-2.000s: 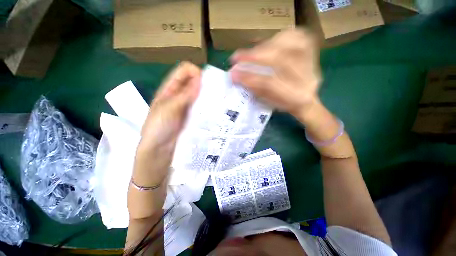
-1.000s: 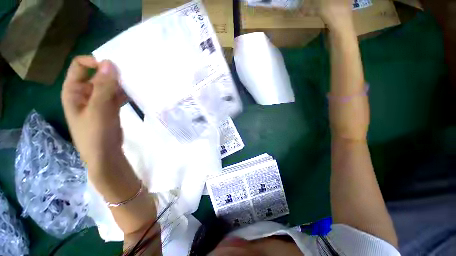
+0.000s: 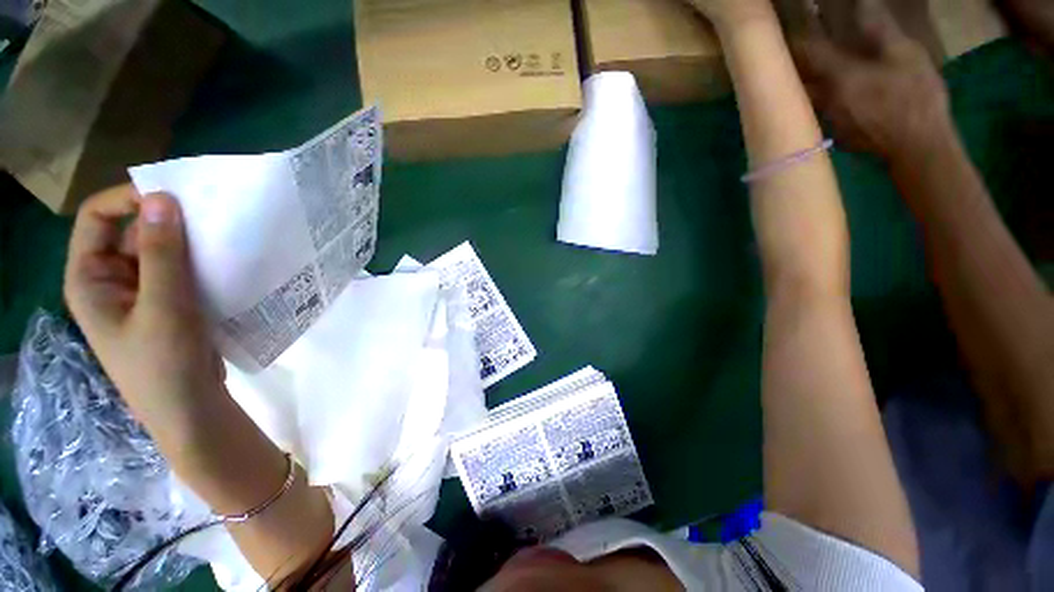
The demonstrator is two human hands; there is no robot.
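My left hand point(image 3: 145, 272) holds a label sheet point(image 3: 335, 202) by its left edge, between thumb and fingers. The sheet's upper left part is bare and printed labels show along its right and lower sides. My right hand point(image 3: 730, 7) is at the top edge over a brown carton point(image 3: 653, 44), mostly cut off, so its fingers are hidden. Another carton point(image 3: 468, 69) with small black symbols stands left of that one. A stack of label sheets point(image 3: 566, 445) lies close to my body.
White backing paper point(image 3: 358, 382) is piled beside loose printed sheets point(image 3: 495, 318). One curled backing sheet point(image 3: 609, 168) lies before the cartons. A clear bag of small parts point(image 3: 87, 451) is at left, below a tilted carton point(image 3: 104, 93). Another person's hand point(image 3: 873, 81) reaches in at upper right.
My left hand has moved left and down with the sheet. My right hand went from beside the sheet up to the cartons. A curled backing sheet now lies by them. Another person's arm has appeared.
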